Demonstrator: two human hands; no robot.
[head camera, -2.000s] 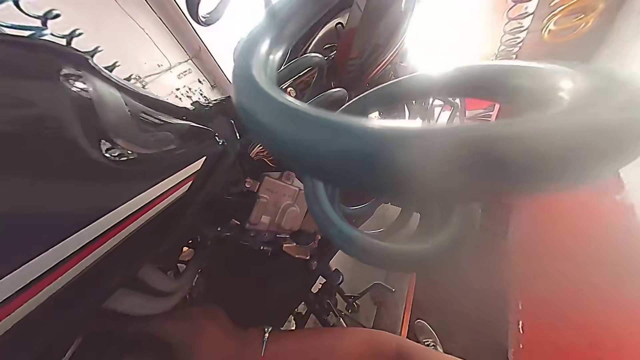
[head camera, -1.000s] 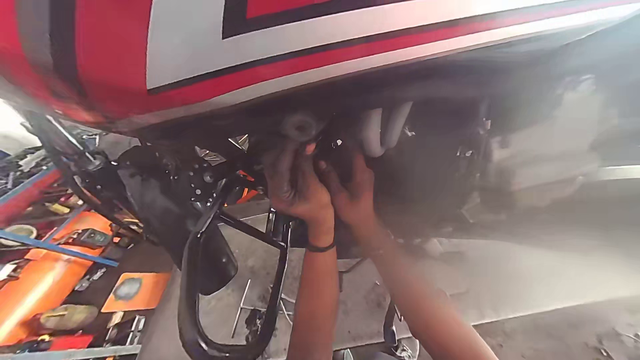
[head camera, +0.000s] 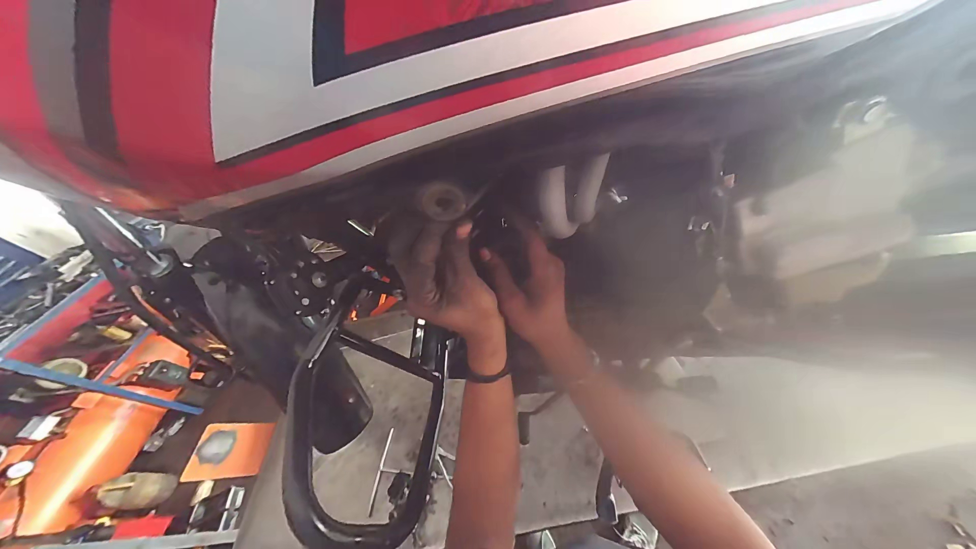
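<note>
Both hands reach up under the red, white and black fuel tank (head camera: 267, 99) of a motorcycle. My left hand (head camera: 446, 274), with a dark band at its wrist, has its fingers raised against a round, ring-shaped part (head camera: 442, 200) below the tank. Close to its right, almost touching it, my right hand (head camera: 534, 282) has its fingers around or against dark parts beneath the tank; what they touch is hidden. Two pale curved pipes (head camera: 560, 202) stand just right of the right fingertips. Blur and shadow hide whether either hand grips anything.
A black tubular crash guard (head camera: 301, 450) loops down left of my forearms, beside a black mudguard (head camera: 343, 412). At the lower left, a blue-edged rack (head camera: 99, 386) holds tools, parts and an orange cylinder (head camera: 99, 450). The blurred engine side (head camera: 823, 206) is at right.
The view has swung greatly from the coiled tubes and dark bodywork of two seconds ago to the tank's underside. Since one second ago, both hands have stayed at about the same place beneath the tank.
</note>
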